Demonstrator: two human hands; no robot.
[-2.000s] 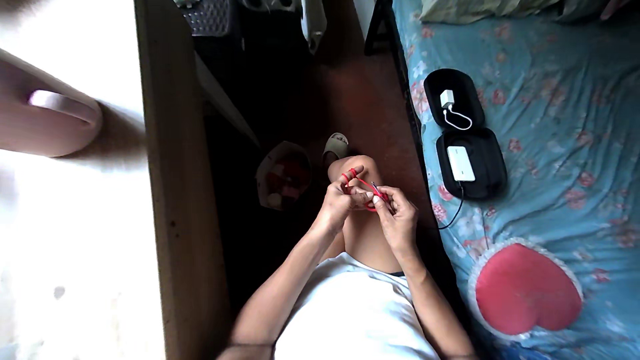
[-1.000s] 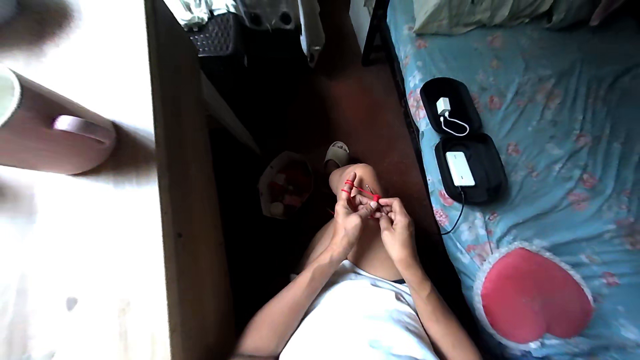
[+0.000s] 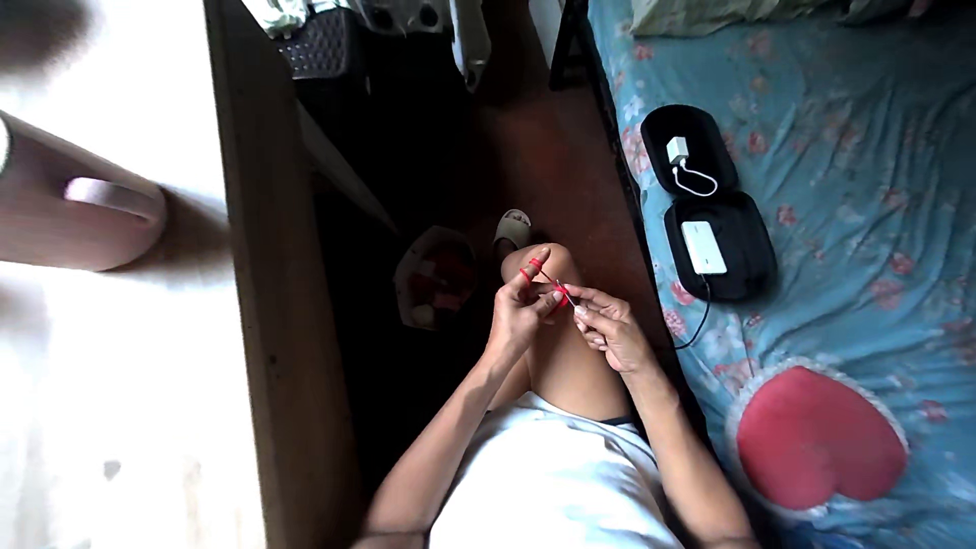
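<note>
Red yarn [image 3: 536, 264] is wound around the raised index finger of my left hand [image 3: 520, 309]. That hand's thumb and other fingers pinch a small red yarn piece [image 3: 563, 293] above my knee. My right hand [image 3: 610, 329] grips a thin metal crochet hook [image 3: 569, 296], whose tip is at the red piece. Both hands nearly touch there. The exact loops are too small to tell.
At the left is a wooden table [image 3: 282, 381] with a pink mug [image 3: 84, 202]. On the floor stands a container [image 3: 435, 278] with red contents. The bed [image 3: 839, 91] at the right holds an open black case [image 3: 751, 248], a white device [image 3: 703, 248] and a heart-shaped red pillow [image 3: 823, 438].
My left index finger, with yarn around it, has stayed raised since a second ago. The right hand has turned a little, and the metal hook now shows more plainly.
</note>
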